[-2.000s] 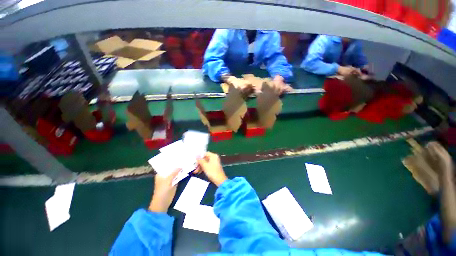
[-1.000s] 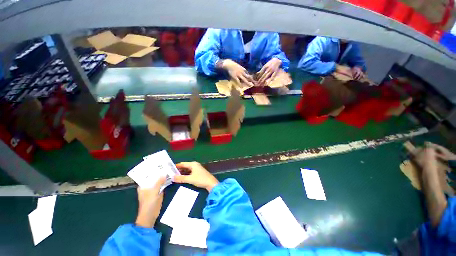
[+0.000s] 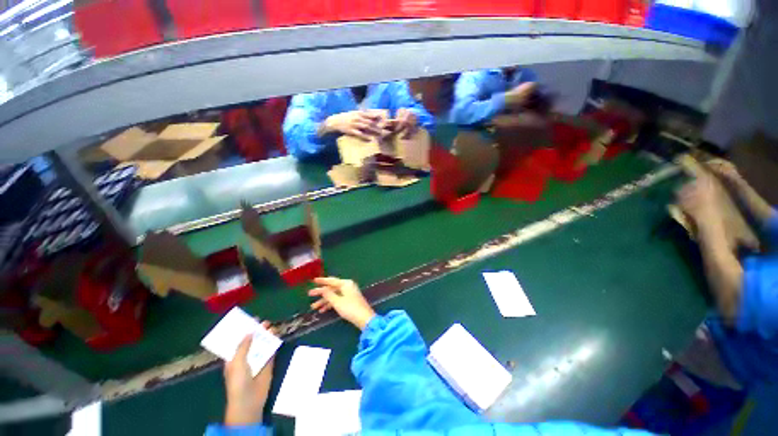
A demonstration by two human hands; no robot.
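My left hand (image 3: 249, 383) holds a small stack of white leaflets (image 3: 241, 338) over the near side of the conveyor edge rail. My right hand (image 3: 344, 301) is empty with fingers apart, just beyond the rail near a red retail carton (image 3: 300, 255). That carton has its brown flaps up and a white piece inside. Another open red carton (image 3: 229, 279) to its left also holds something white. White leaflets (image 3: 303, 379) lie on the green table between my forearms. A thicker leaflet pile (image 3: 470, 366) lies right of my right sleeve.
A single leaflet (image 3: 508, 294) lies farther right. The painted edge rail (image 3: 512, 241) crosses diagonally before the green belt. Two workers in blue sit opposite, one handling a brown carton (image 3: 384, 153). Another worker's arm (image 3: 715, 226) is at right. A grey shelf (image 3: 358, 55) spans overhead.
My right hand has come away from the leaflets and opened toward the cartons. My left hand still holds its stack. The cartons have shifted left, and the view has turned.
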